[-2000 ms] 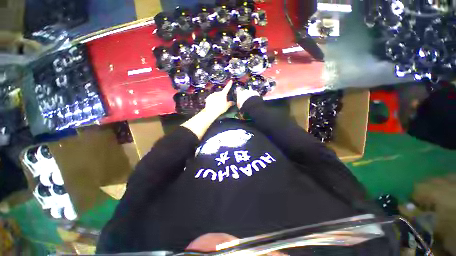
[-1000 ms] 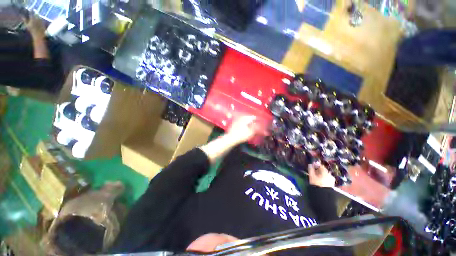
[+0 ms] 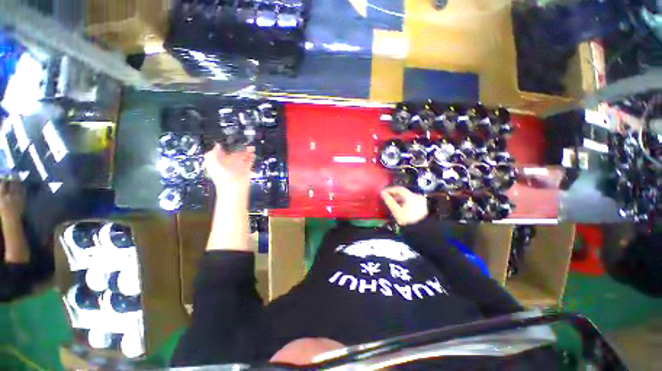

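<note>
Glossy black round housings (image 3: 444,156) stand in rows on the red mat (image 3: 327,163). The black blister tray (image 3: 272,138), with shiny rings or inserts (image 3: 173,163) in it, lies left of the mat. My left hand (image 3: 231,168) is over the middle of the tray, its fingertips at a dark part; whether it grips it cannot be told. My right hand (image 3: 406,206) is at the mat's near edge, left of the nearest housings, loosely curled with a small gap between thumb and finger and nothing visible in it.
White units with black faces (image 3: 105,282) fill a box at the lower left. Open cartons (image 3: 287,253) stand below the bench edge, another (image 3: 548,264) at the right. Loose black parts (image 3: 635,181) lie at the far right. Another person's hand (image 3: 11,199) shows at the left edge.
My hands were together at the housings, then separated. My left hand has gone left across the mat to the tray. My right hand has moved from the housings' near edge to their left. The view has turned.
</note>
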